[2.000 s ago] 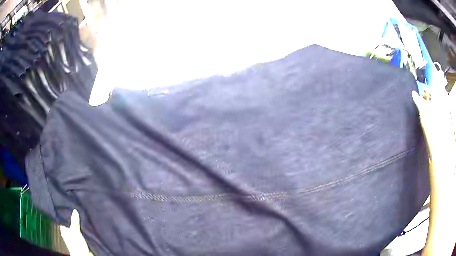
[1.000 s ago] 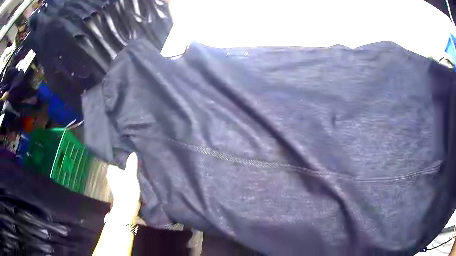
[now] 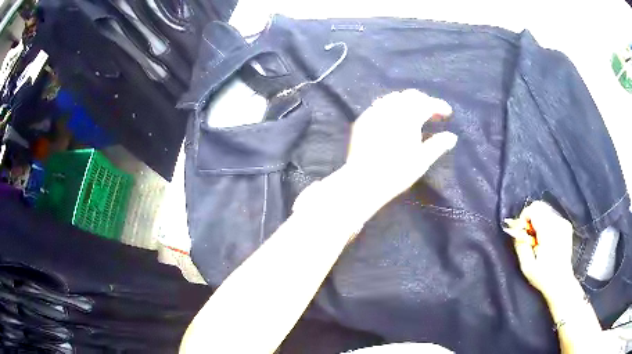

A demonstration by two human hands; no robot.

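Observation:
A dark navy denim garment lies spread over the bright white table, with folds and pale stitch lines. A thin curved hanger hook lies on it near the upper left, beside an opening that shows white. Another opening shows at the far right. My left hand is over the garment's middle, thumb and fingers apart, with nothing clearly held. My right hand is closed at the right side of the garment around a small orange-red tool, likely thread snips, mostly hidden by the fingers.
The white worktable shows behind the garment. Dark hanging garments are at the upper left, and more dark garments at the lower left. A green crate is on the floor at the left. A green item shows at the right rim.
My left hand has moved from the garment's left edge to over its middle. The garment lies differently, with the hook and openings now showing. My right hand with the orange-red tool has come into view.

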